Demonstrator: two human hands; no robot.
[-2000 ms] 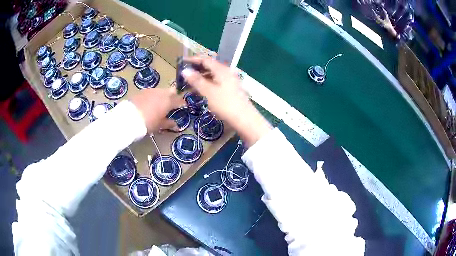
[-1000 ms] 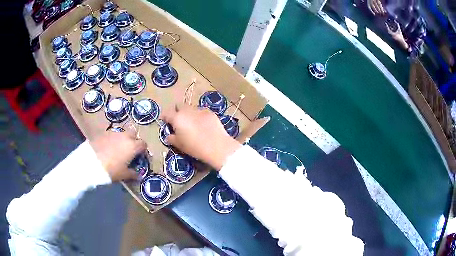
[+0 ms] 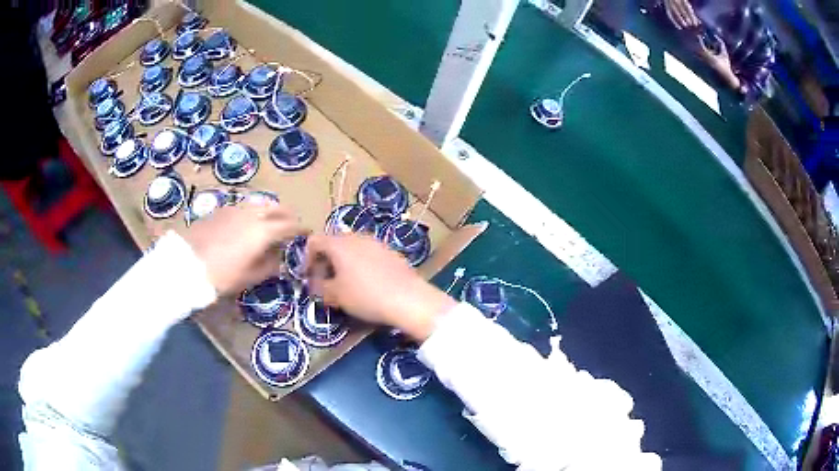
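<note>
Loudspeakers stand magnet-up in a shallow cardboard speaker tray (image 3: 345,87). Bare silver magnets show toward the far left, such as on one loudspeaker (image 3: 166,195). Black square pads show on those toward the near end, such as on another loudspeaker (image 3: 280,358). My left hand (image 3: 244,246) is over the middle of the tray, blurred, fingertips bent; whether it holds anything cannot be told. My right hand (image 3: 368,281) is beside it, fingers closed on the rim of a partly hidden loudspeaker (image 3: 295,258) between the hands.
Two padded loudspeakers lie right of the tray, one (image 3: 485,296) with its lead spread out. A black sheet (image 3: 612,345) lies beyond my right sleeve. A single loudspeaker (image 3: 547,112) is on the green belt (image 3: 635,193). A white upright (image 3: 467,69) stands behind the tray. Another person's hands (image 3: 718,60) show top right.
My left hand has moved up and right from the near-left loudspeaker toward my right hand. That loudspeaker now shows uncovered. The view has shifted slightly, and the loudspeaker on the belt appears further left.
</note>
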